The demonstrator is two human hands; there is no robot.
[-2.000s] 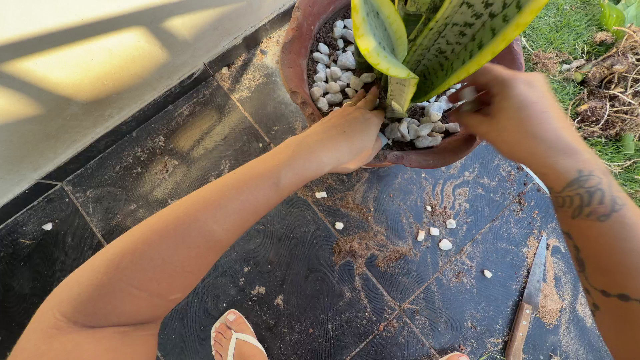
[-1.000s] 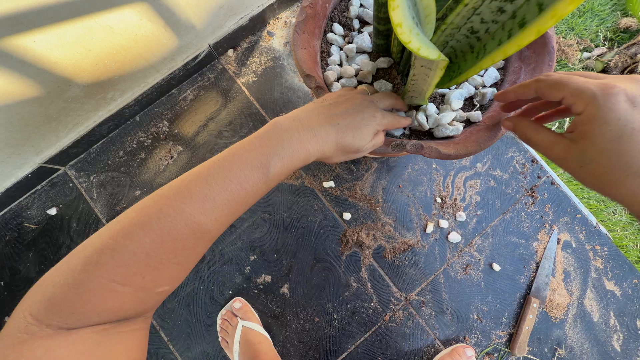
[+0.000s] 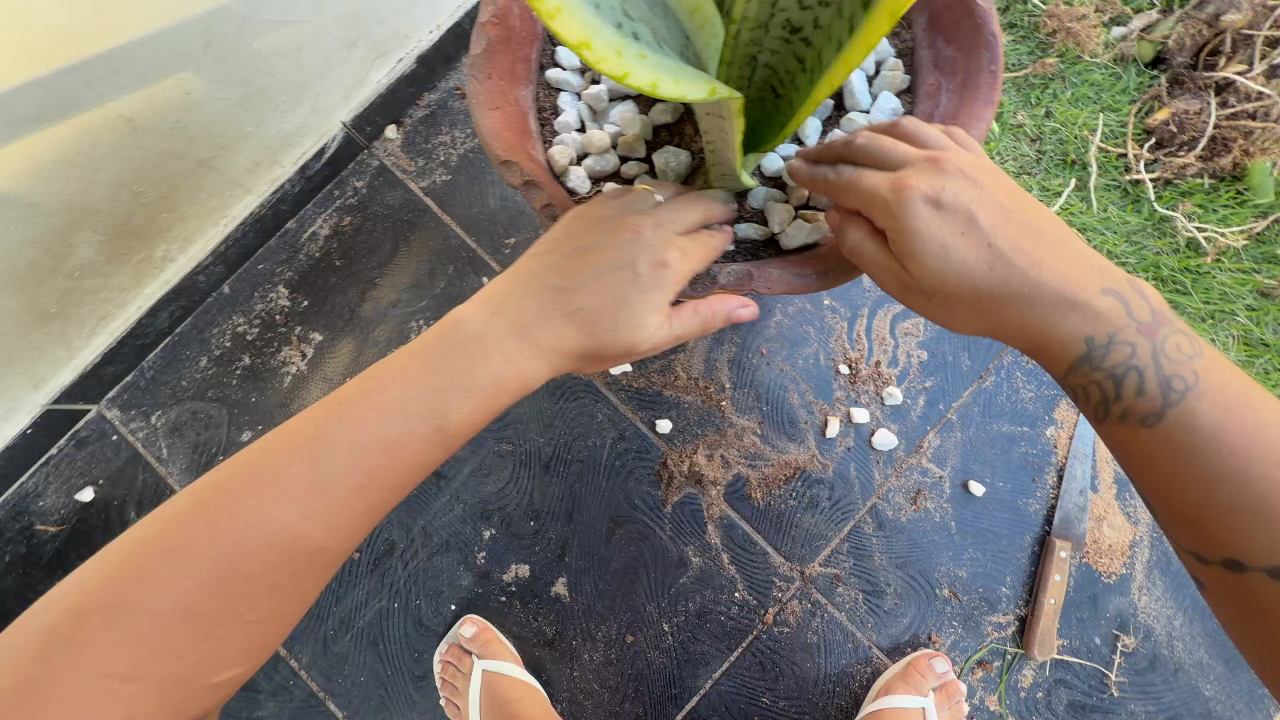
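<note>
A round reddish clay pot [image 3: 506, 95] holds a snake plant [image 3: 790, 70] with yellow-edged green leaves, set in dark soil. White pebbles [image 3: 600, 140] cover the soil on both sides of the leaves. My left hand [image 3: 625, 265] lies over the near rim, its fingers spread on the pebbles and soil at the plant's base, holding nothing that shows. Over the pebbles at the right side of the pot is my right hand [image 3: 920, 215], fingers bent and fingertips near the stones; whether a pebble is under them is hidden.
Loose soil [image 3: 735, 465] and several white pebbles [image 3: 883, 439] are scattered on the dark floor tiles. A wooden-handled knife [image 3: 1062, 560] lies at the lower right. Pulled roots [image 3: 1210, 110] rest on the grass [image 3: 1075, 165]. A pale wall [image 3: 200, 130] stands left; two feet in white sandals are below.
My right hand has moved from beyond the pot's right rim in over the pebbles. My left hand stays at the plant's base, its thumb now stretched out across the near rim.
</note>
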